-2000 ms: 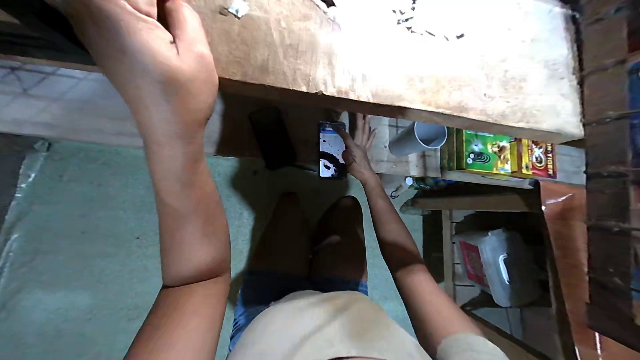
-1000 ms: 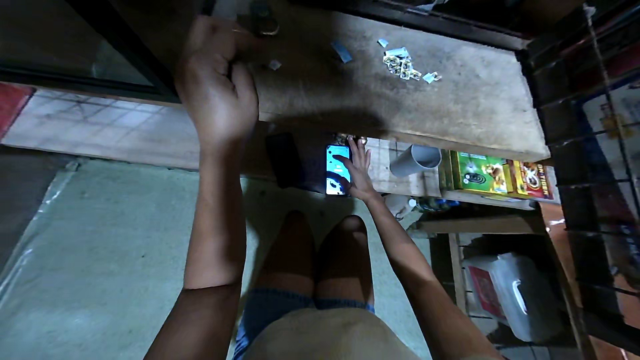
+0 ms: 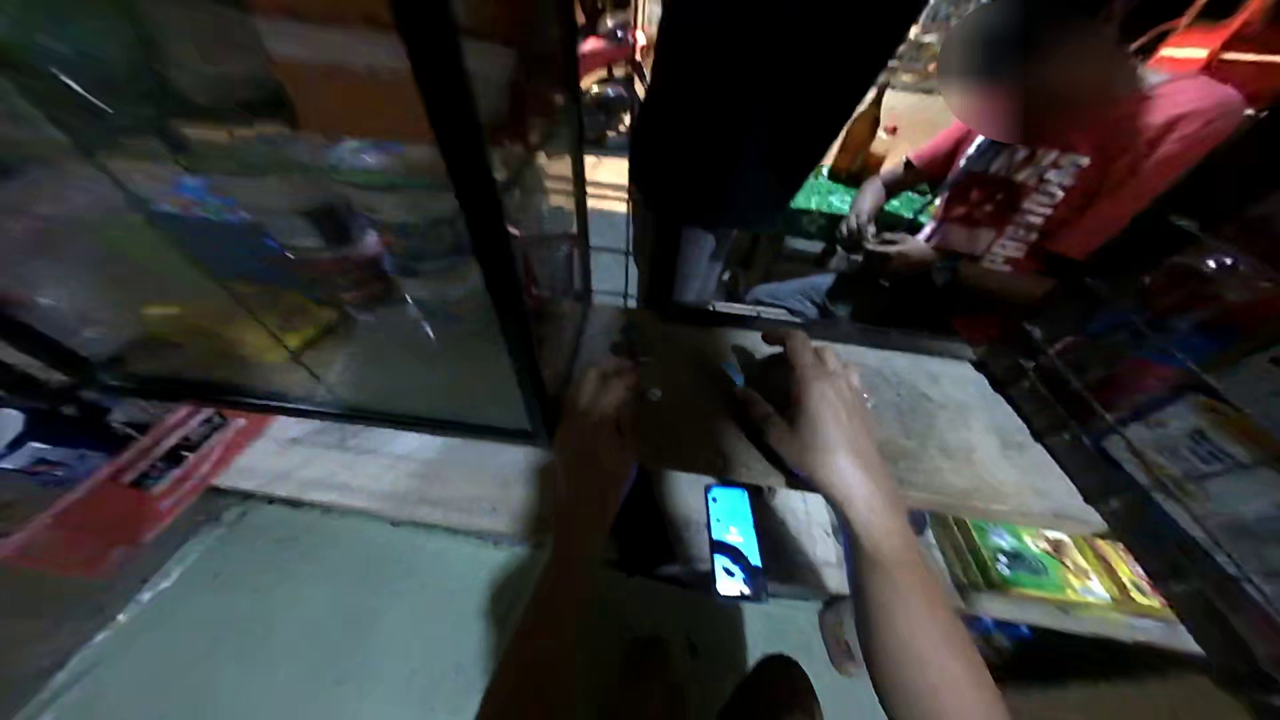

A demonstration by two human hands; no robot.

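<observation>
My left hand point(image 3: 598, 415) rests in shadow at the left part of a worn wooden counter board point(image 3: 930, 430); its fingers are blurred, and whether it holds something cannot be told. My right hand point(image 3: 815, 415) reaches over the middle of the same board, thumb apart from the fingers, which partly hide the surface under them. A small bluish scrap point(image 3: 735, 372) lies just left of the right hand. Below the board's edge, a smartphone point(image 3: 735, 542) with a lit screen lies on a lower ledge, touched by neither hand.
Framed glass point(image 3: 300, 250) stands at the left, above a red object point(image 3: 150, 490). Beyond the counter sits a person in a red shirt point(image 3: 1040, 200), hands together. Green and yellow packets point(image 3: 1040, 562) lie on the lower shelf at right. Wire mesh point(image 3: 1110, 430) runs along the right side.
My right hand has left the phone and moved up over the board. The view has tilted up, bringing in the person beyond the counter.
</observation>
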